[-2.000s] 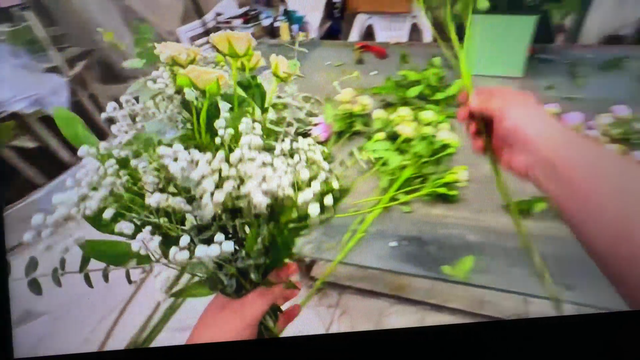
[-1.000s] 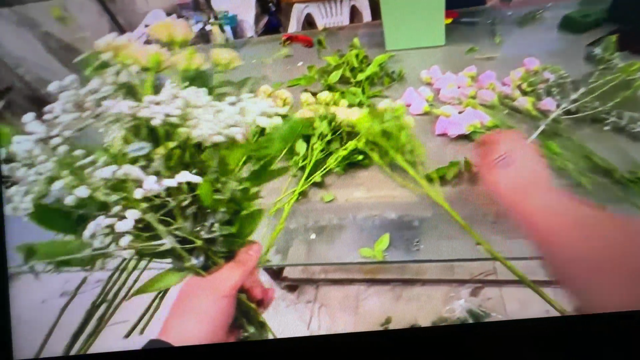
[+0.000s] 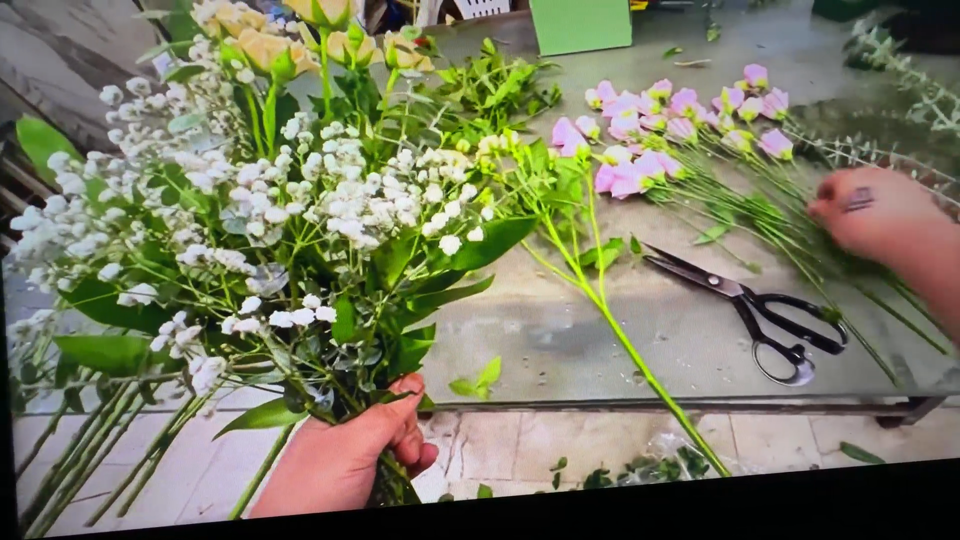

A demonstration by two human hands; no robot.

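Observation:
My left hand (image 3: 375,442) grips the stem bundle of a bouquet of white baby's-breath-like blooms (image 3: 360,180), cream roses (image 3: 274,52) and green leaves, at the lower left. At the right, my right hand (image 3: 862,206) is over the stems of the pink flowers (image 3: 637,124) lying on the table; its fingertips touch or nearly touch them, and whether it grips any is unclear. Black-handled scissors (image 3: 742,296) lie between the hands, blades partly apart. A green branching flower stem (image 3: 637,356) lies across the table's front edge, its cut end sticking out past it.
The grey table (image 3: 540,352) bears a light green box (image 3: 581,26) at the back, a leafy pile (image 3: 499,86) behind the bouquet and silvery foliage (image 3: 907,86) at the far right. Several cut stems (image 3: 82,442) stand at the lower left. Leaf scraps (image 3: 645,469) lie on the floor.
My right hand has let go of the long green stem it held two seconds ago and has moved right to the pink flowers' stems. My left hand keeps its hold. The view has shifted right.

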